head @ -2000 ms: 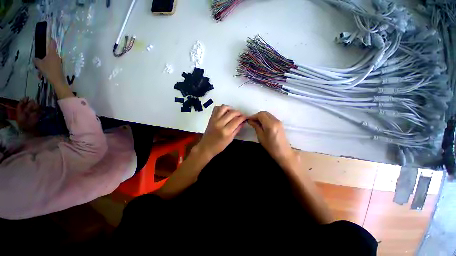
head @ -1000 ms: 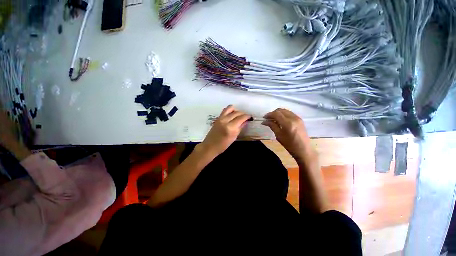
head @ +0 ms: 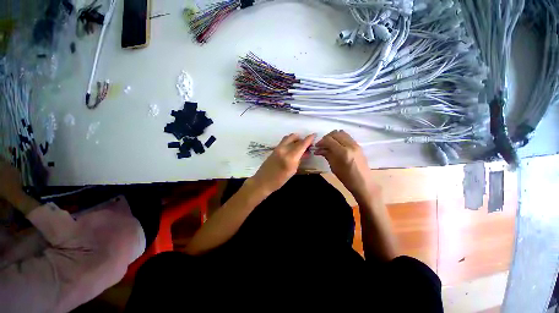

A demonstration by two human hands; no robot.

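Note:
A white-grey cable (head: 386,142) lies along the table's front edge, its plug end to the right. My left hand (head: 285,160) is shut on its wire end, and thin core wires (head: 260,148) stick out to the left of the fingers. My right hand (head: 344,154) pinches the same cable just to the right, the fingertips of both hands close together. What lies between the fingertips is small and mostly hidden. A heap of black sleeves (head: 189,124) lies on the table to the left.
A fanned cable bundle (head: 331,92) lies behind my hands. Another wire bundle (head: 211,21), a phone (head: 135,23), white bits (head: 184,85) and a lone cable (head: 98,55) lie farther back. Tied grey hanks (head: 499,98) are at right. A person in pink (head: 79,244) sits at left by a red stool (head: 165,229).
The view has swung right, so the table things sit farther left. My hands have come closer together over the last second, and the black piece seen at my left fingertips is now mostly hidden.

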